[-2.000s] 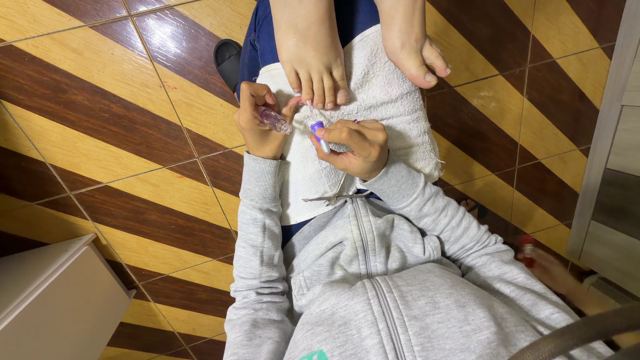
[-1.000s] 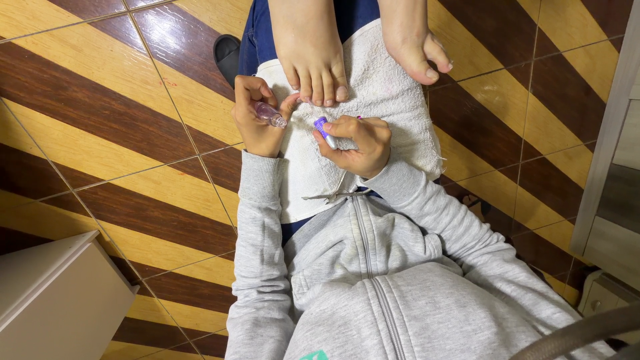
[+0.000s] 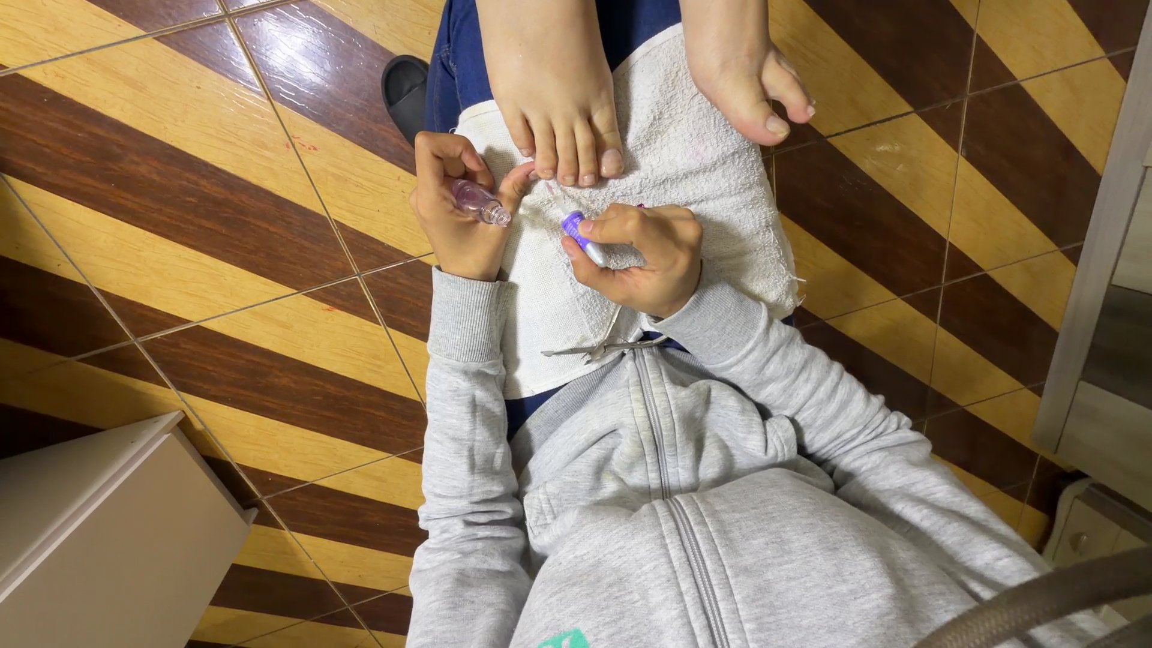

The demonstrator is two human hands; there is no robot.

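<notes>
My left hand (image 3: 463, 207) holds a small clear nail polish bottle (image 3: 480, 202) in its curled fingers, its open neck tilted to the lower right; my left thumb touches a small toe of a person's foot (image 3: 553, 99). Between my right hand's (image 3: 643, 247) thumb and fingers is a purple and silver cap (image 3: 583, 238), its thin brush pointing up toward the toes. The brush tip is too small to make out exactly. Both hands are over a white towel (image 3: 720, 207) on my lap. The person's other foot (image 3: 738, 72) rests at the towel's upper right edge.
Metal nippers (image 3: 605, 348) lie across the towel's lower edge near my jacket zipper. A pale cabinet (image 3: 117, 531) stands at lower left, a grey wooden unit (image 3: 1111, 297) at right. A black slipper (image 3: 405, 94) shows at upper left; a dark curved bar (image 3: 1044, 598) crosses the lower right corner.
A blurred hand with a red item, seen at the right two seconds ago, is out of view. Both my hands keep hold of the bottle and the cap, with only slight shifts near the toes.
</notes>
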